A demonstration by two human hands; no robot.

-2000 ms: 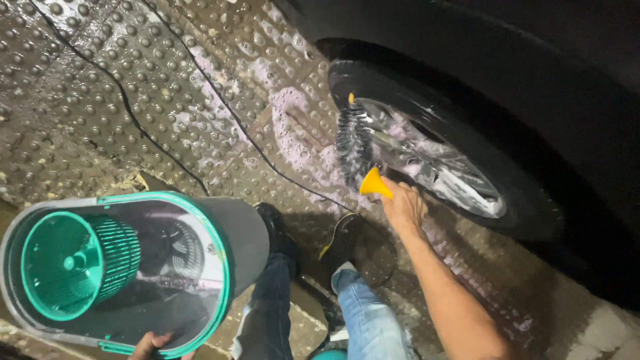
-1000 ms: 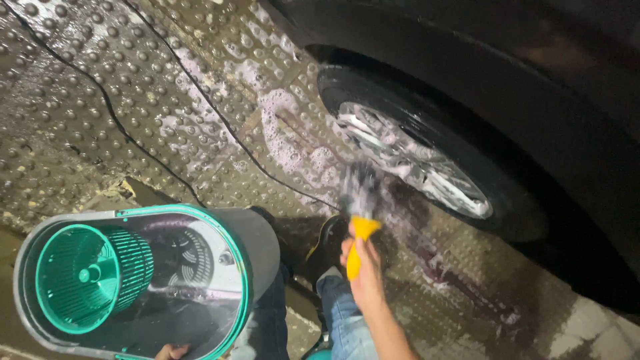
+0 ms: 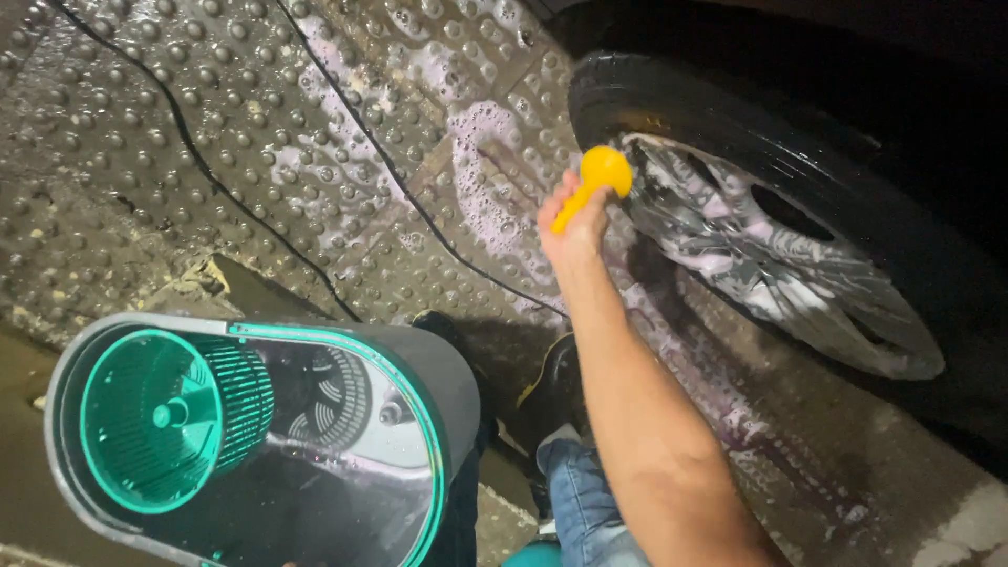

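Note:
My right hand [image 3: 579, 224] grips the yellow handle of a wheel brush [image 3: 606, 171] at the near edge of a car's alloy wheel [image 3: 756, 244]. The brush's bristles are mostly hidden behind its yellow guard. Suds cover parts of the spokes, inside the black tire [image 3: 709, 102]. At the lower left is a grey mop bucket with a teal rim [image 3: 437, 465], a teal spin basket [image 3: 150, 417] and dark liquid with some foam. Of my left hand only a sliver of fingertips shows at the bottom edge by the bucket; its grip is hidden.
Wet paving with raised studs [image 3: 228, 150] bears pinkish suds [image 3: 488, 181]. Two black cables [image 3: 402, 185] run across it toward my feet. A broken concrete edge [image 3: 236, 287] lies behind the bucket. My shoe [image 3: 551, 386] is between the bucket and the wheel. The dark car body fills the upper right.
My right hand has moved the brush from below the wheel, clear of it, up to the rim's near edge. My left hand, visible at the bucket earlier, is now almost out of the frame.

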